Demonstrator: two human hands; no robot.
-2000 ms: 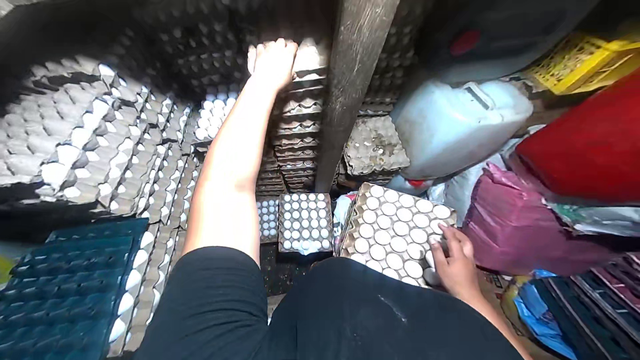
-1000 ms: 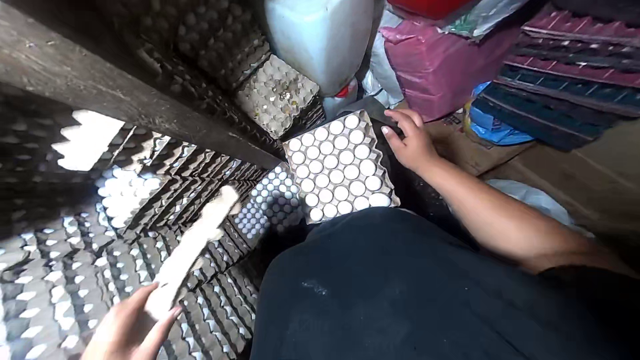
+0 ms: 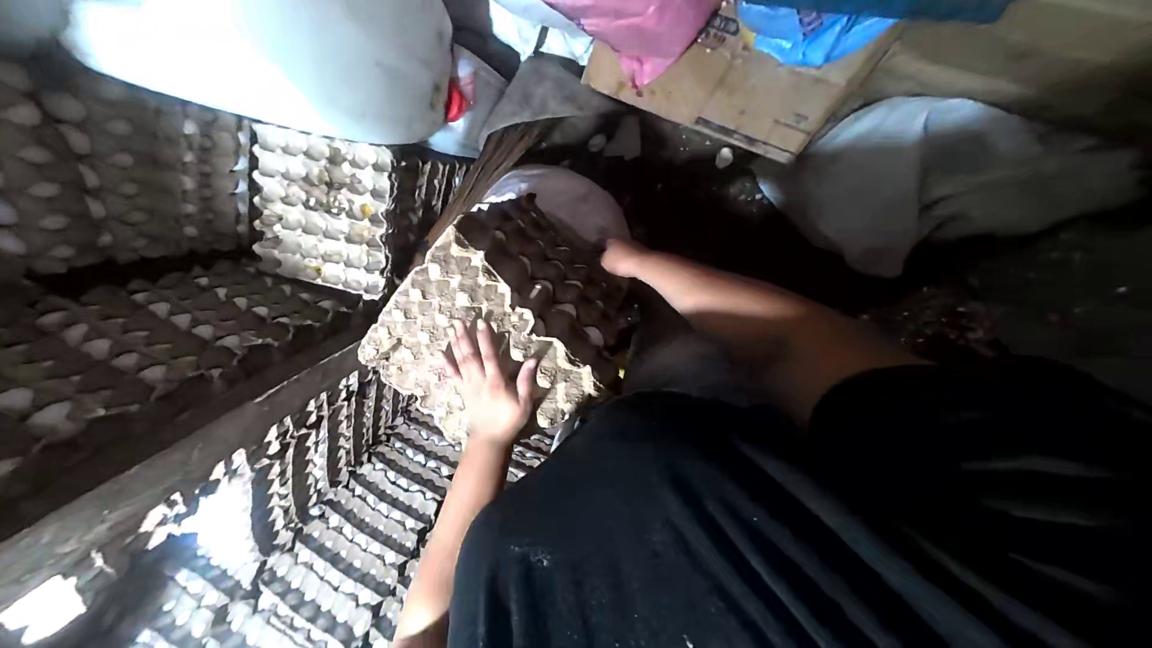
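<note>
My left hand (image 3: 490, 387) lies flat, fingers spread, on a grey pulp egg tray (image 3: 423, 297) in front of me. This tray tops a tilted stack of pulp trays, whose darker side (image 3: 549, 270) faces right. No egg tops show under it; a small yellow spot is at its lower right edge. At the stack's far right side is my right hand (image 3: 623, 258), its fingers mostly hidden, so its grip cannot be made out. A broom's bristles (image 3: 490, 171) and a pale round object (image 3: 571, 202) are just beyond the stack.
Many stacked egg trays (image 3: 351, 531) stand at lower left, beside a wooden beam (image 3: 198, 459). A stained tray (image 3: 324, 211) tops another stack. A white plastic jerrycan (image 3: 270, 67), a cardboard piece (image 3: 720, 94), a pink bag (image 3: 643, 27) and a pale sack (image 3: 900, 171) surround the far floor.
The tray of white eggs in front of me is now covered by a pulp tray. My left hand, which held a pale tray at lower left, has moved onto it. The view has turned right.
</note>
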